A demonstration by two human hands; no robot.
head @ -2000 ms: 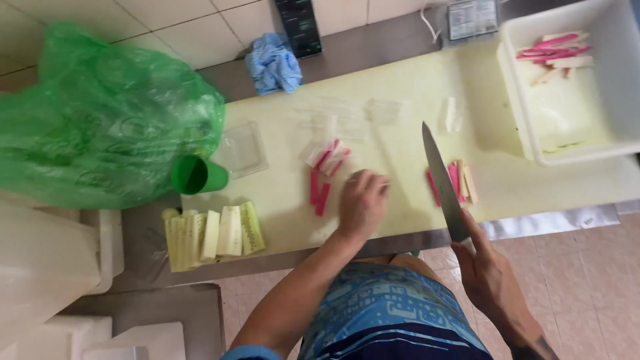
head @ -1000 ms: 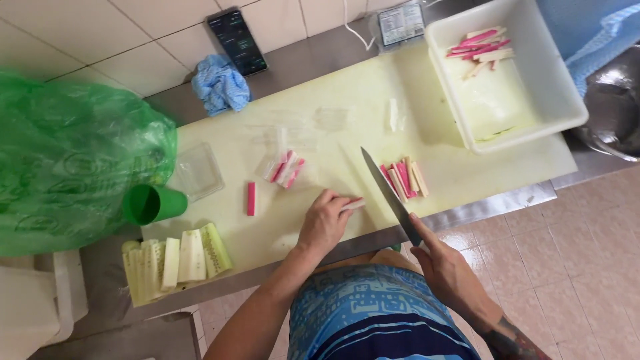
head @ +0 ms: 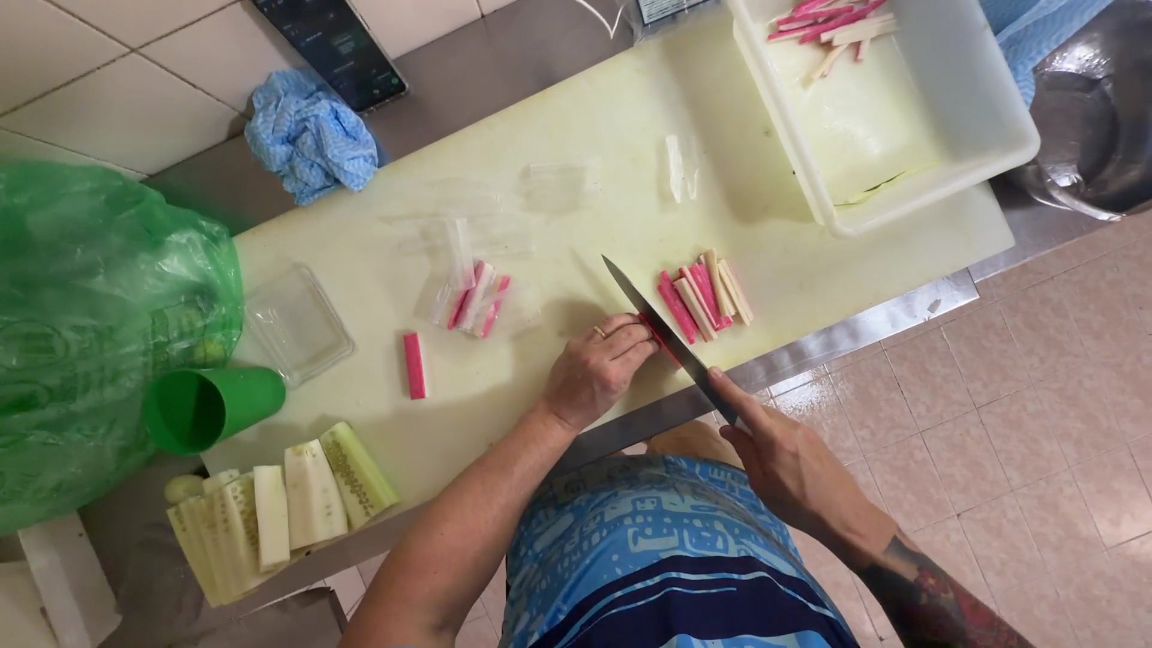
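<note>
My right hand (head: 778, 450) grips a long kitchen knife (head: 670, 337) by its handle, the blade angled up and left over the pale cutting board (head: 558, 261). Under my left hand (head: 607, 364), right against the blade, lies a red-and-white stick, mostly hidden by fingers and knife. Just right of the blade lies a small pile of cut pink and white strips (head: 704, 295), which look like crab stick. Further left are more pink sticks (head: 477, 301) among clear plastic wrappers, and one lone pink stick (head: 414, 365) lies below them.
A white plastic tub (head: 792, 135) with cut strips stands at the upper right. Cucumber pieces (head: 306, 490), a green cup (head: 216, 407), a clear plastic tray (head: 301, 324) and a green bag (head: 108, 342) are at left. A crumpled blue cloth (head: 310, 135) and a phone (head: 333, 49) lie behind the board.
Two seconds ago my left hand was by the wrapped sticks; it has moved right, beside the blade. The view has shifted.
</note>
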